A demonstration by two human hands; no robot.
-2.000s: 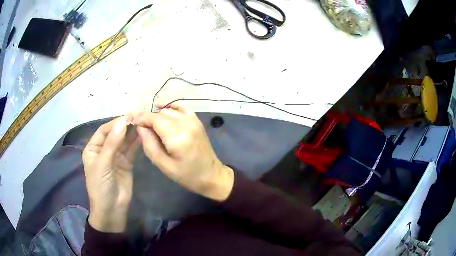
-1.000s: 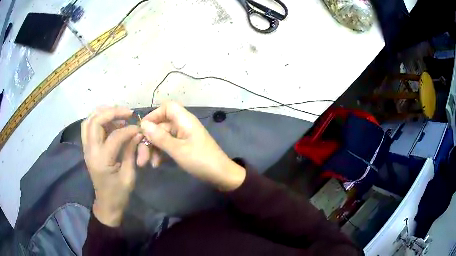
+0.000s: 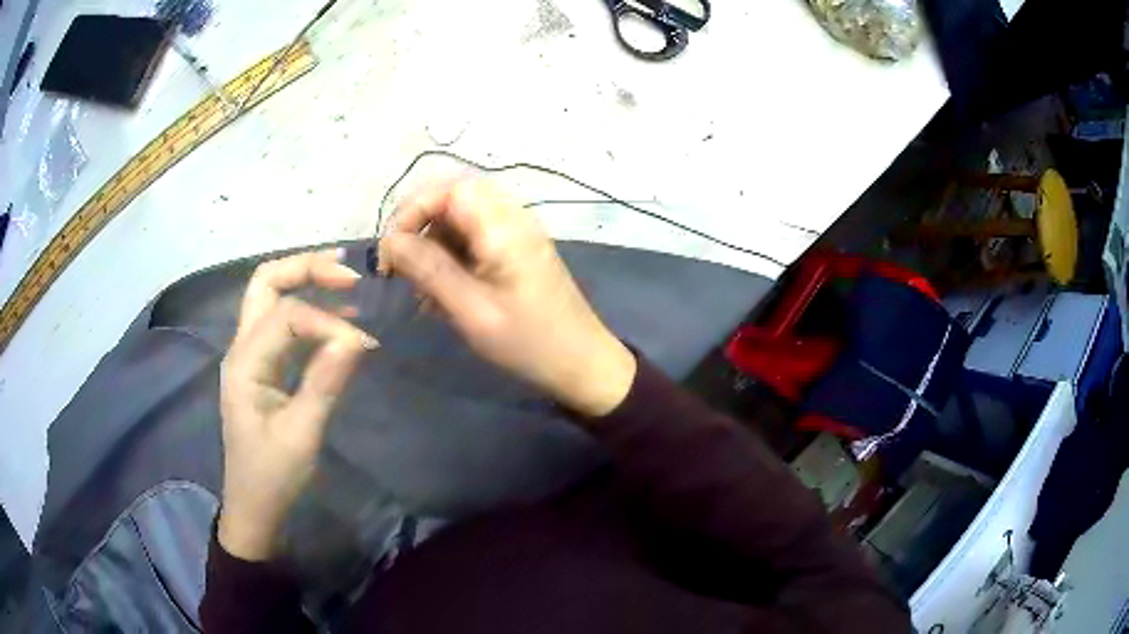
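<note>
The dark grey garment (image 3: 675, 297) lies over the table edge and towards me. A small dark button (image 3: 372, 258) is at its upper edge, by the fingertips of my right hand (image 3: 508, 297). My right hand is blurred, with thumb and fingers close together; whether a needle is between them cannot be told. My left hand (image 3: 285, 384) is over the garment left of it, palm up, fingers curved and apart, with nothing visible in it. Dark thread (image 3: 594, 187) runs from near the right fingertips across the pale table.
Black scissors (image 3: 656, 31) and a clear bag (image 3: 873, 22) lie at the back. A wooden ruler (image 3: 124, 186) and a dark flat rectangle (image 3: 108, 60) are on the left. A red-framed seat (image 3: 867, 347) and a yellow stool (image 3: 1056, 225) stand at the right beyond the table (image 3: 768, 149).
My hands were together at the fingertips and are now apart. The right hand has moved up and right. The button seen earlier on the garment right of my hands no longer shows there.
</note>
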